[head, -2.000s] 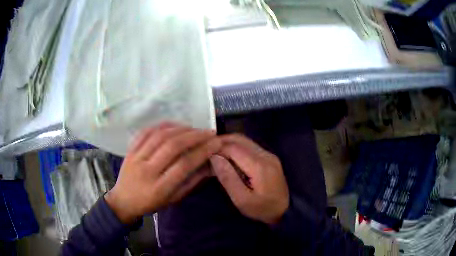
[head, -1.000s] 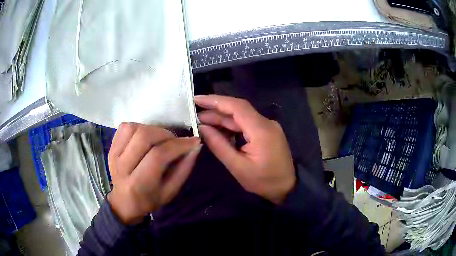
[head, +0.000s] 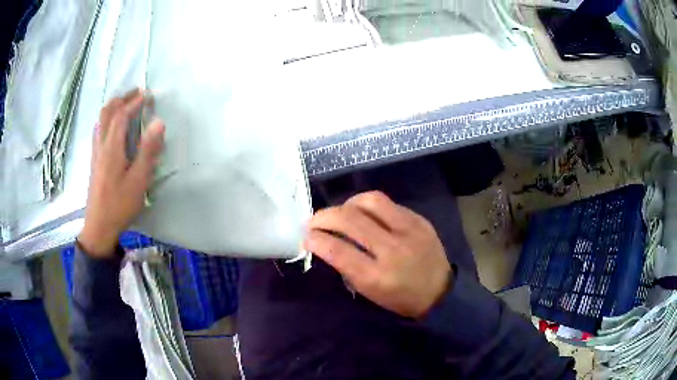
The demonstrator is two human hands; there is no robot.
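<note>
A pale grey-green fabric panel [head: 223, 200] lies over the white table's front edge, its lower part over my lap. My right hand [head: 378, 249] pinches the panel's lower right corner, where a short pale tail of strip or thread hangs. My left hand [head: 122, 167] rests on the panel's left part at a seam line, fingers slightly bent and thumb apart; whether it grips cloth is hard to tell. The panel's upper part is washed out by glare.
A panel stack [head: 67, 111] lies at left. A ruler-marked edge [head: 475, 126] runs along the table front. A black phone [head: 583, 33] sits on a tan pad. Cloth pieces [head: 156, 312] hang below by a blue crate [head: 204, 286]. Another blue crate [head: 586, 256] and tied bundle [head: 646, 345] are at right.
My left hand has left the right edge's lower end and moved up and left onto the panel. My right hand now holds the corner alone, lower in view.
</note>
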